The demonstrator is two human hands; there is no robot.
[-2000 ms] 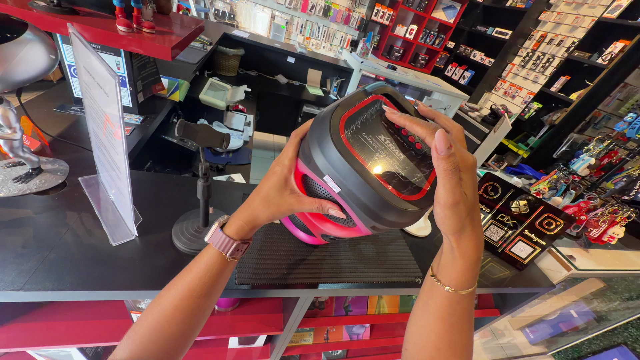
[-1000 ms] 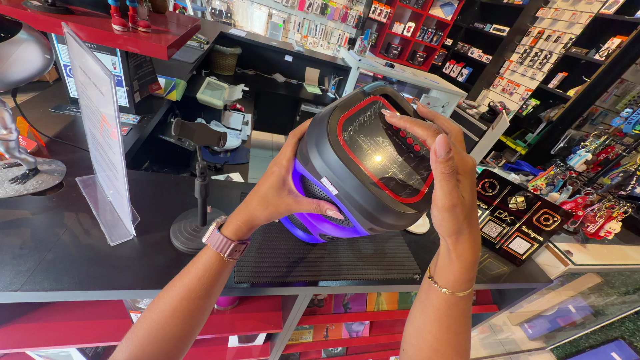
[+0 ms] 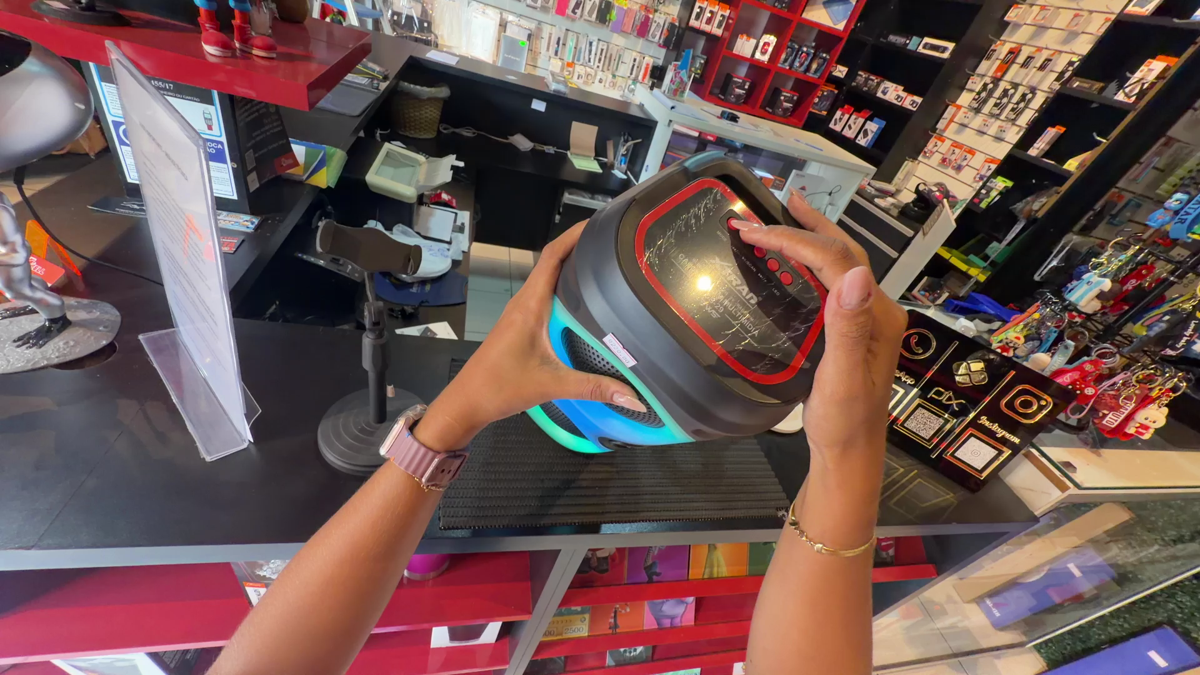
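A black portable speaker (image 3: 694, 309) with a red-rimmed glossy top panel is tilted above a black ribbed mat (image 3: 609, 483) on the counter. Its light strips glow cyan, green and blue. My left hand (image 3: 525, 347) grips the speaker's left side, the thumb lying across the lit grille. At the right side of the speaker is my right hand (image 3: 844, 309), one fingertip on or just over the red buttons (image 3: 773, 265) of the panel. The palm's contact with the casing is partly hidden.
On the dark counter (image 3: 291, 506) stand a phone holder (image 3: 375, 356), a clear acrylic sign (image 3: 187, 253) and a silver figurine (image 3: 47, 319) at left. At right are a black sign with printed codes (image 3: 975, 403) and hanging keychains (image 3: 1116, 375). Red shelves (image 3: 469, 600) lie below the counter edge.
The speaker's lights have gone from pink, through blue-violet, to cyan, green and blue. Both hands have stayed at nearly the same places on it.
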